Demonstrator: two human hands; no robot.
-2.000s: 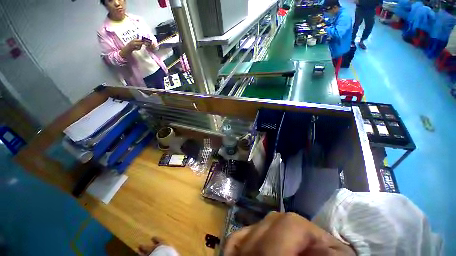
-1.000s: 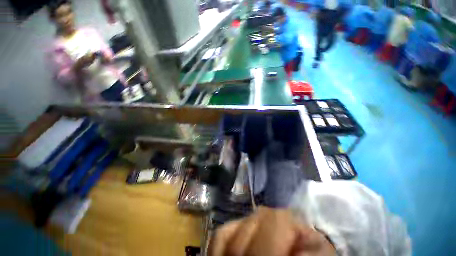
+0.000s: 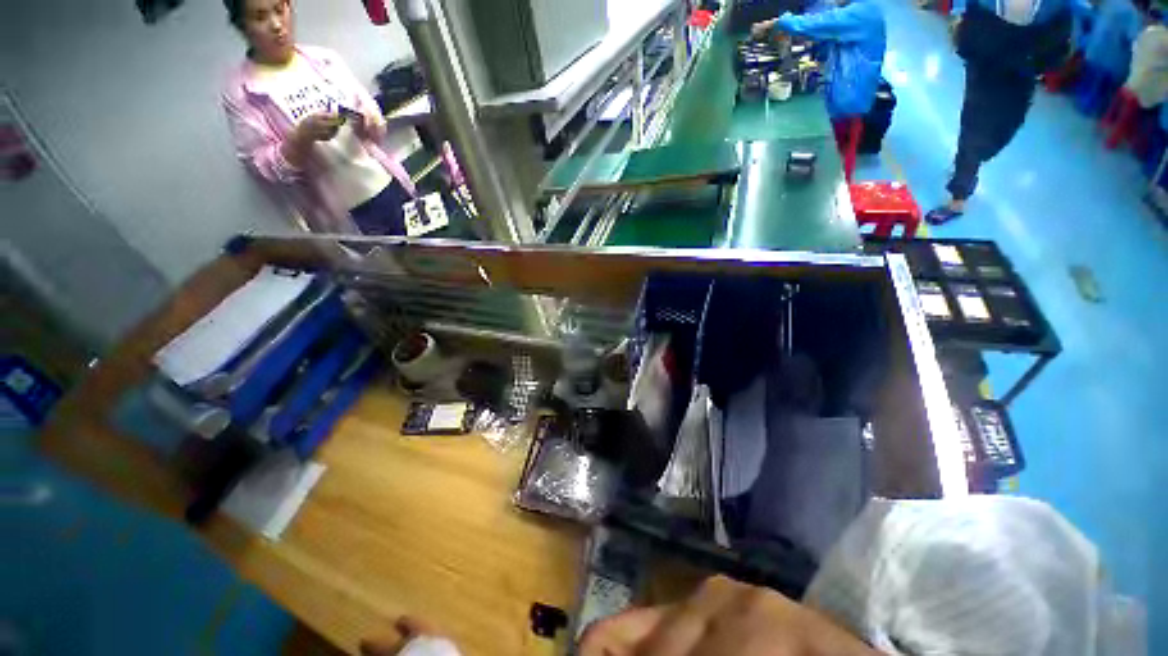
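My right hand (image 3: 730,622) is large and close at the bottom edge, fingers curled and partly cut off; what lies under it is hidden. A limp white sleeve or covering (image 3: 954,570) is beside it on the right. A dark and grey flat item (image 3: 608,577) shows just beyond its fingers. My left hand (image 3: 404,634) shows only fingertips and a white cuff at the bottom edge, at the desk's front. A small black part (image 3: 548,620) lies on the wooden desk (image 3: 423,538) between my hands. A shiny clear bag (image 3: 564,477) sits in a dark shallow tray.
Blue document trays (image 3: 301,385) stand left, a dark blue file rack (image 3: 737,333) right. A phone-like unit (image 3: 437,418) and tape roll (image 3: 414,356) are near the low partition (image 3: 564,260). A person in pink stands beyond; others sit or walk at right. A black cart (image 3: 999,301) is outside.
The view swung right and came back. My right hand sits slightly lower in the picture. A person in dark clothes in the aisle appears larger and closer. The seated worker's arm now reaches over the bench.
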